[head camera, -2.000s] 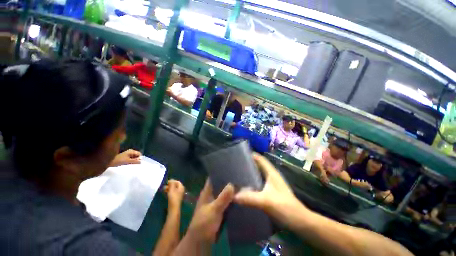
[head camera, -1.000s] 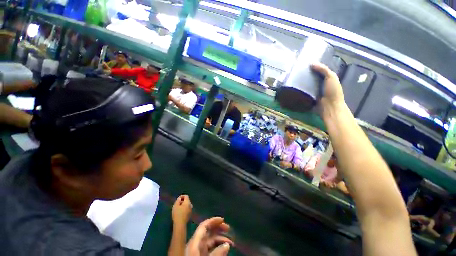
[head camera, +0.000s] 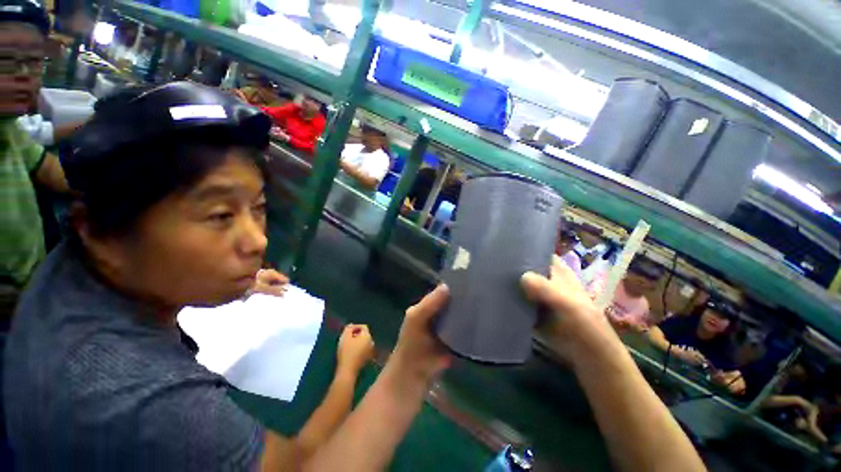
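Observation:
A grey speaker-like unit with a fine mesh-like surface and dark rims is held up in front of me, slightly tilted. A small pale sticker or scrap shows on its left side. My left hand grips its lower left side. My right hand grips its right side, thumb on the front. The far side of the unit and most of my fingers behind it are hidden.
A neighbour sits close at my left with a white sheet. Several grey units and a blue bin stand on the green overhead shelf. A light-blue bottle is at the bottom edge. Workers sit opposite.
My right hand has come down from the shelf with a unit, and my left hand now holds it too. The neighbour's head has turned and the view has shifted left.

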